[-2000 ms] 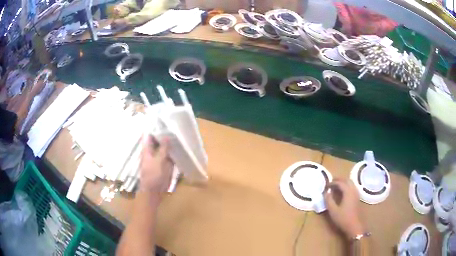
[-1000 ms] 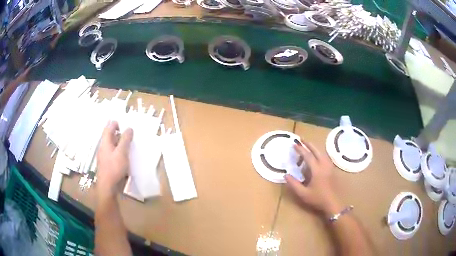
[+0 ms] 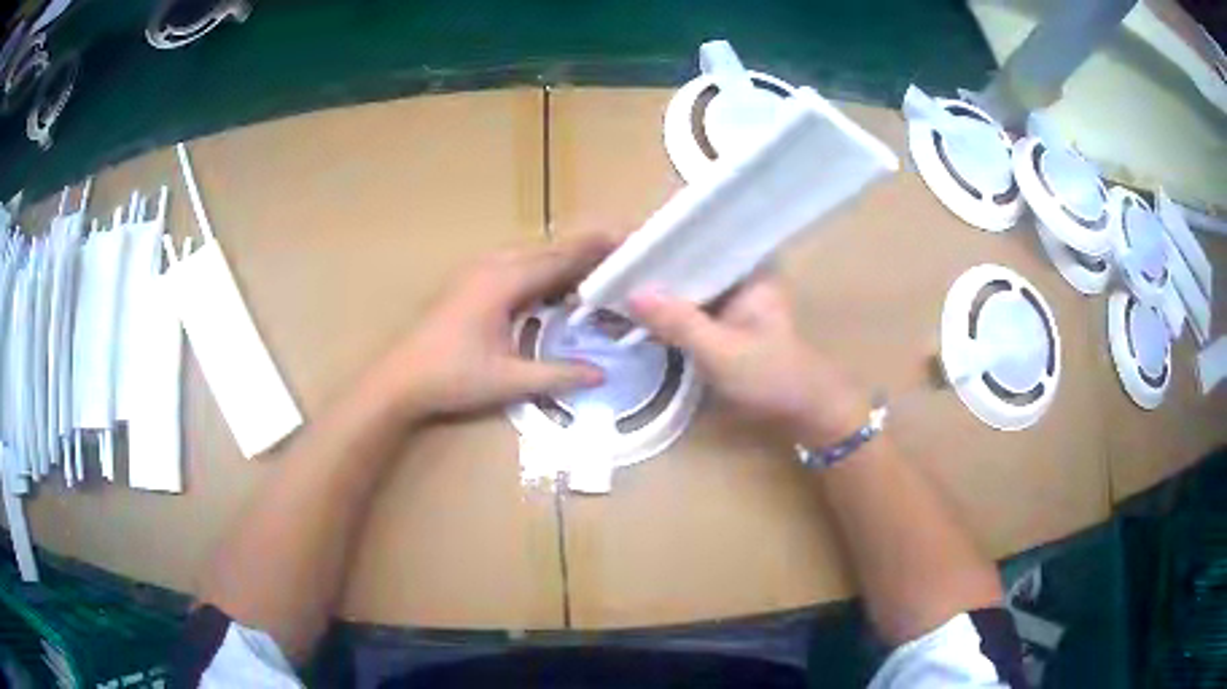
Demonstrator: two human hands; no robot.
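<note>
A round slotted white disc (image 3: 651,428) lies on the tan bench in front of me, with its pale centre and dark slots partly covered by my hands. My left hand (image 3: 487,337) grips the disc at its left side, thumb on the pale centre. My right hand (image 3: 754,353) holds a flat white arm (image 3: 754,202) slanting up to the right over the disc. The lower end of the arm, with thin prongs, is at the disc's centre. Whether the prongs are inside the disc I cannot tell.
Flat white arms (image 3: 124,323) lie side by side at left, with one loose arm (image 3: 240,353) beside them. One disc (image 3: 700,124) lies behind the held arm, another (image 3: 1002,347) at right, with an overlapping group (image 3: 1066,191) beyond. The green belt (image 3: 404,41) runs along the back.
My left hand has left the stock of arms and come to the disc. My right hand now holds a white arm over it. The view has shifted down and right.
</note>
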